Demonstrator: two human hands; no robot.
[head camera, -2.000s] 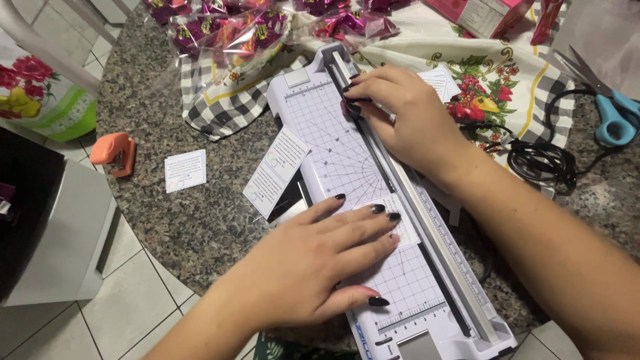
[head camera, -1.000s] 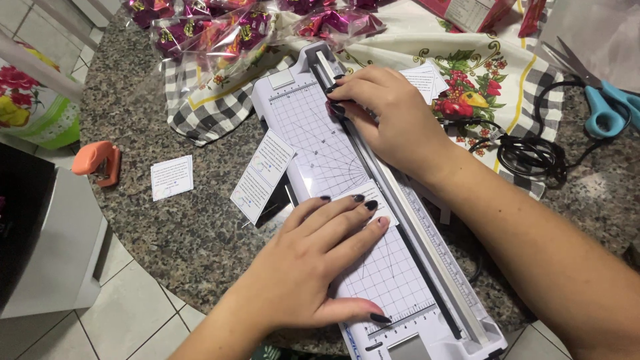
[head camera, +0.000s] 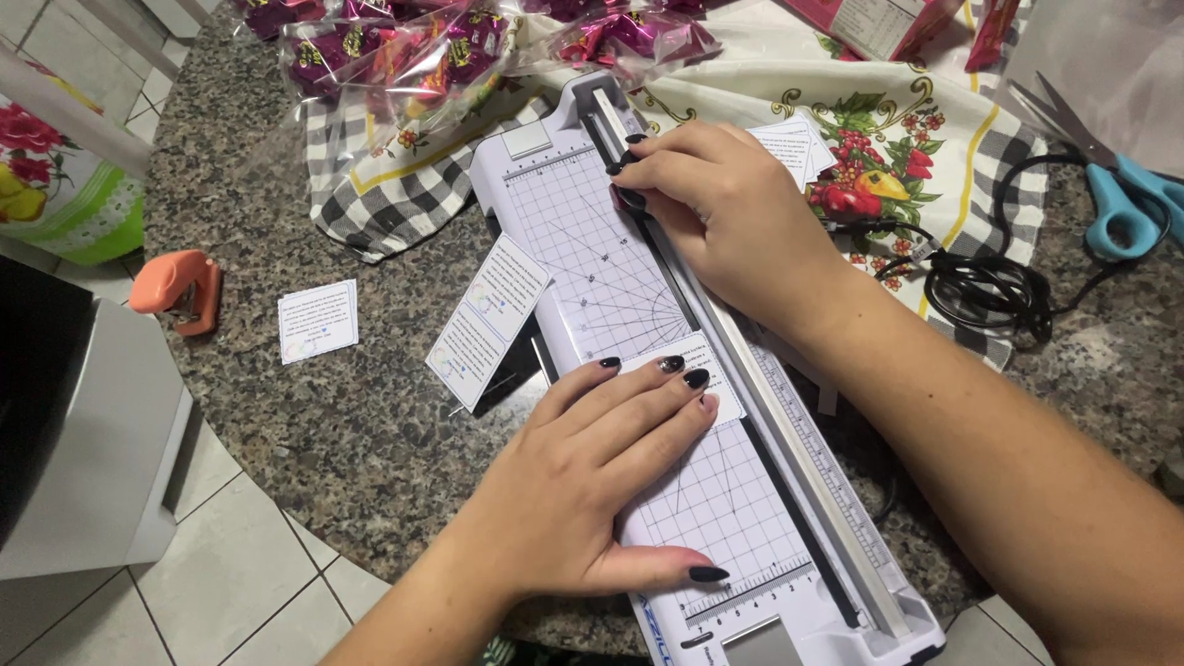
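A white paper trimmer (head camera: 740, 481) with a printed grid lies at a slant on the granite table. My left hand (head camera: 620, 462) rests flat on it, fingers spread over a small printed card (head camera: 726, 388) that lies at the cutting rail. Near the rail's far end, my right hand (head camera: 712, 185) pinches the trimmer's dark sliding cutter, which the fingers mostly hide. A strip of two printed cards (head camera: 490, 319) leans on the trimmer's left edge. Farther left lies a small stack of square cards (head camera: 317, 321). More printed cards (head camera: 791, 148) lie beyond my right hand.
An orange hole punch (head camera: 176, 289) stands near the table's left edge. Clear bags of purple-wrapped sweets (head camera: 398, 60) lie at the back on a fruit-patterned cloth (head camera: 860, 129). To the right are a coiled black cable (head camera: 990, 291) and blue-handled scissors (head camera: 1115, 213).
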